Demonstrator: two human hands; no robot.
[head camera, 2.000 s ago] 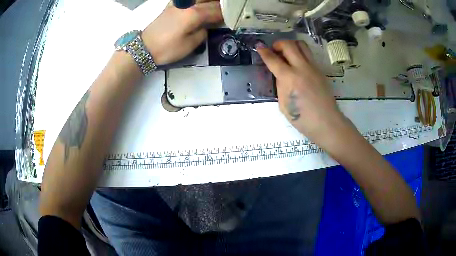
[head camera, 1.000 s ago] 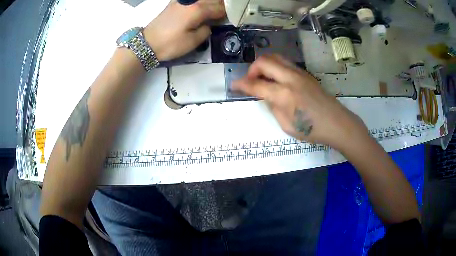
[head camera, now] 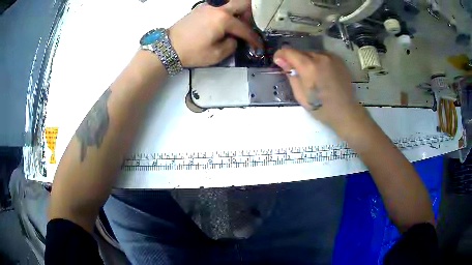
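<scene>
The cream sewing machine head (head camera: 295, 18) crosses the top. Below it is a dark opening (head camera: 246, 58) beside the steel plate (head camera: 266, 87) and the cream cover plate (head camera: 220, 87). My left hand (head camera: 209, 36) is left of the head, its index finger reaching into the dark opening over the round metal bobbin area, which it partly hides. My right hand (head camera: 321, 80) is at the opening's right side, thumb and fingertips close together. A small pale spot shows by its fingers; I cannot tell whether it holds anything.
Ribbed cream dials (head camera: 369, 58) stand right of the head. Yellow-orange scissor handles (head camera: 447, 118) lie at the table's right end. A printed scale (head camera: 233, 159) runs along the white table's front (head camera: 171, 124). A blue crate (head camera: 362, 222) is below at right.
My left index finger has come down over the round bobbin area. My right hand swept left over the steel plate, then moved back up right to the opening. The view has shifted slightly.
</scene>
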